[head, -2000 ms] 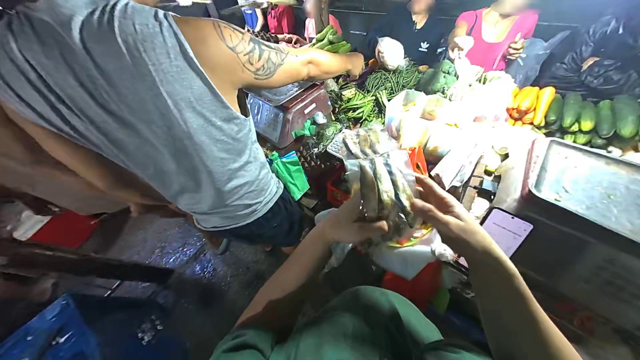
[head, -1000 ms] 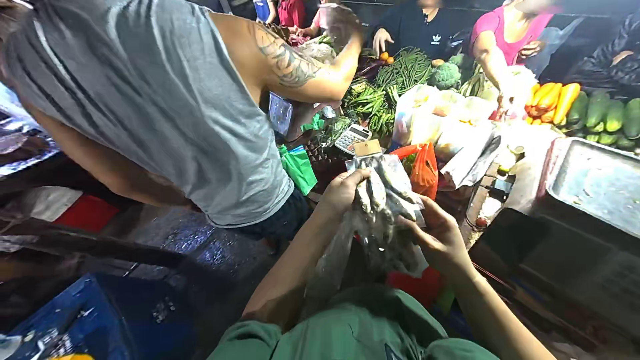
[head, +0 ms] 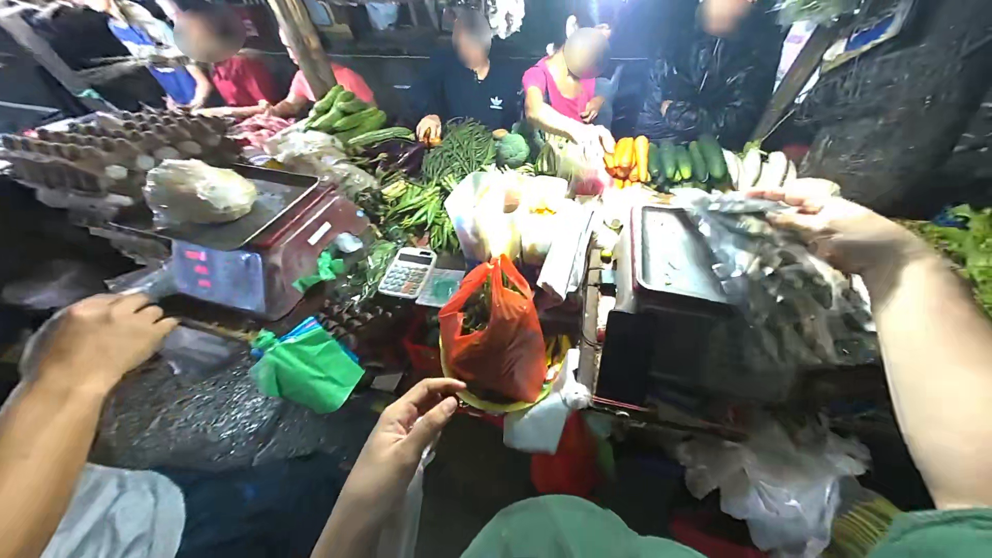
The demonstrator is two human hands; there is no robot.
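Note:
My right hand (head: 837, 225) is raised at the right, gripping the top of a clear plastic bag of fish (head: 783, 287), blurred, beside a metal tray (head: 678, 252). At lower centre is my left hand (head: 418, 426), thumb and forefinger apart, near the rim of a yellow-edged container. On that container sits an orange-red plastic bag (head: 496, 333) with greens inside. A strip of clear plastic (head: 411, 504) hangs by my left wrist; whether my fingers hold it is hidden. A calculator (head: 407, 273) lies behind the orange-red bag.
A co-worker's hand (head: 101, 333) and arm reach in from the left, near a digital scale (head: 221, 275) bearing a wrapped bundle (head: 200, 191). Green plastic bags (head: 310, 368) hang below. Egg trays (head: 116, 155), cucumbers (head: 686, 160) and leafy vegetables line the stall; several people stand behind.
My hands have parted; the fish bag, held between both before, is now out at the right in my right hand. The view has swung, and the grey-shirted person is mostly out of frame.

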